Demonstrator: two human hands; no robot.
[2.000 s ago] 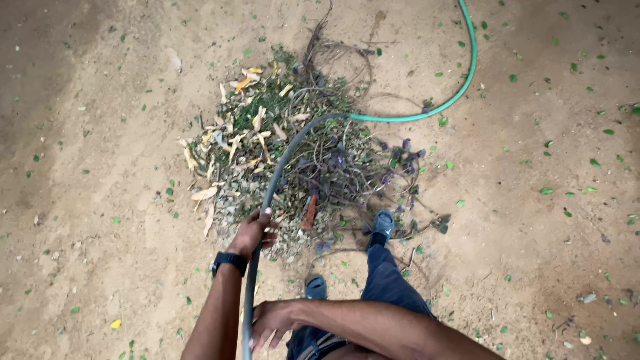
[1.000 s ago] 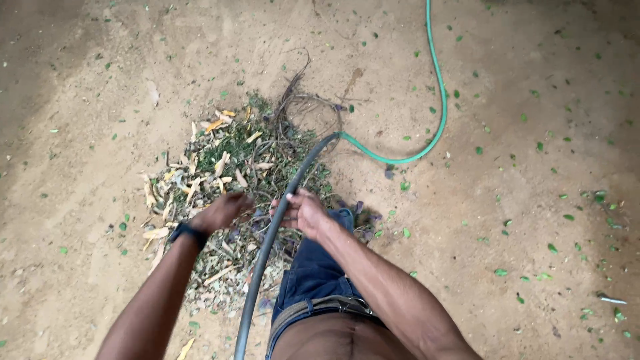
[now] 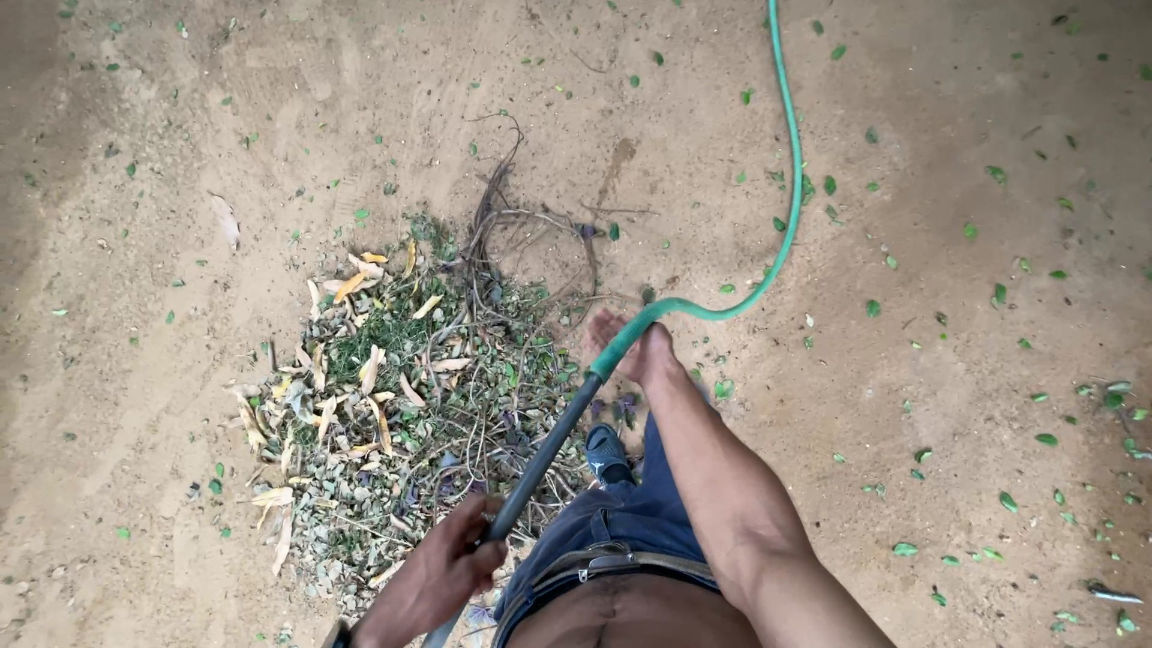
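A garden hose crosses the head view, with a black length (image 3: 544,450) at the lower middle and a green length (image 3: 792,180) curving away to the top right. My left hand (image 3: 459,549), wearing a dark wrist strap, has its fingers curled round the black length. Farther up, my right hand (image 3: 634,346) lies under the green part just past the place where the colour changes, its fingers spread and blurred. The green hose rests across that palm. Beneath the hose lies a heap of dry leaves, green cuttings and thin stems (image 3: 405,423).
Bare sandy ground (image 3: 900,378) surrounds the heap, with small green leaves scattered over it. Tangled twigs (image 3: 486,216) stick out from the heap's top. My sandalled foot (image 3: 606,450) stands at its right edge. A small pale object (image 3: 1114,594) lies at the lower right.
My right hand has moved along the hose to the green part. My left hand, apart from the hose one second ago, is now round the black length. The green length has come nearer my body.
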